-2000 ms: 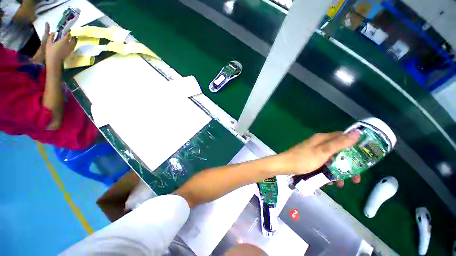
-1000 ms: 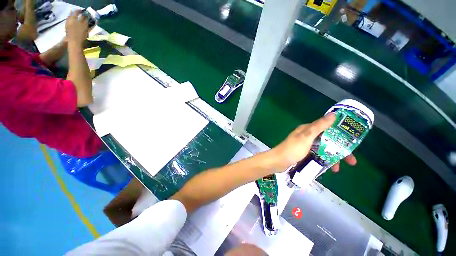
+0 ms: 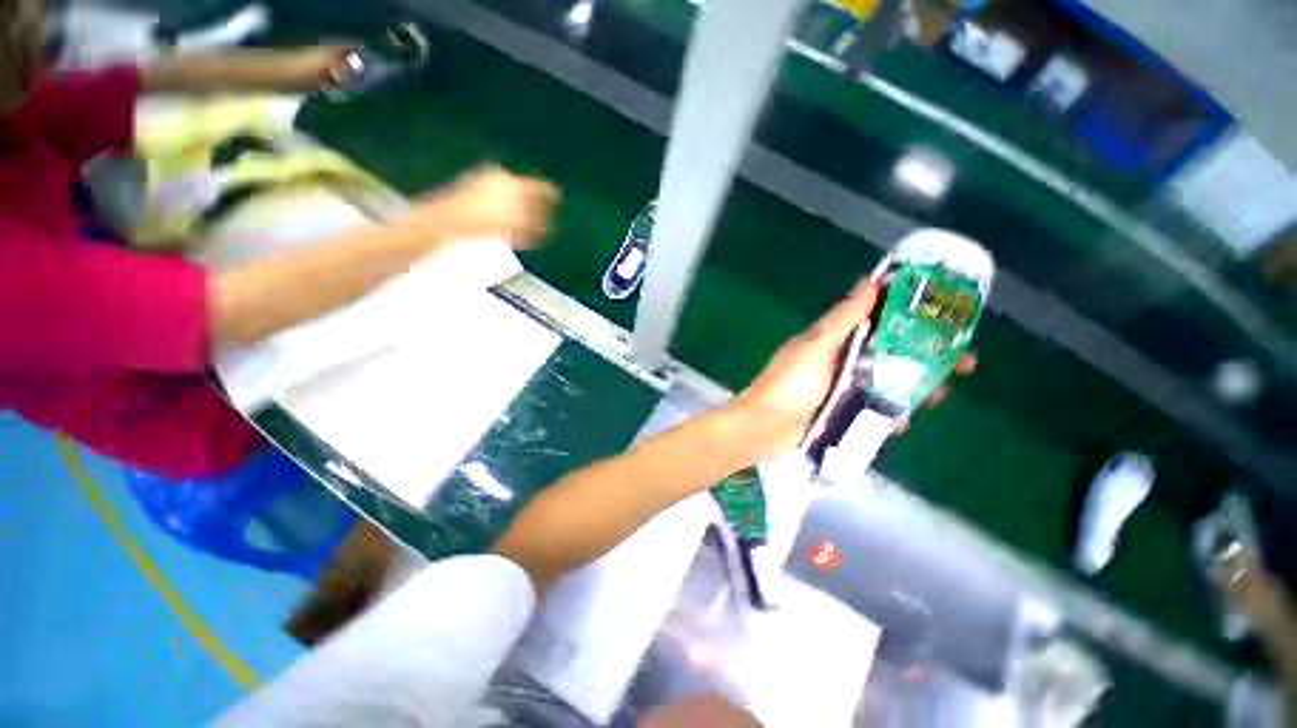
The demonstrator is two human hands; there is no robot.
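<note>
My left hand (image 3: 797,384) reaches out from the lower left and grips an open unit (image 3: 922,320) above the belt. The unit is held by its side, head end up, with fingertips showing past its far edge. Its green board faces me inside a white rim, with a white block in the narrow handle. A second open unit (image 3: 743,515) with a green board lies on the white sheets, below my left wrist. My right hand is not seen. A blurred skin-coloured patch at the bottom edge cannot be made out.
A grey upright (image 3: 707,157) stands left of the held unit. Another open unit (image 3: 626,262) and a closed white unit (image 3: 1114,509) lie on the green belt. A neighbour's arm (image 3: 334,277) crosses the left papers. Another hand (image 3: 1263,605) shows at the right edge.
My left hand and its unit have shifted up and left in the picture, and the view has shifted too. The neighbour's arm has stretched over the papers. A hand has appeared beside a unit at the right.
</note>
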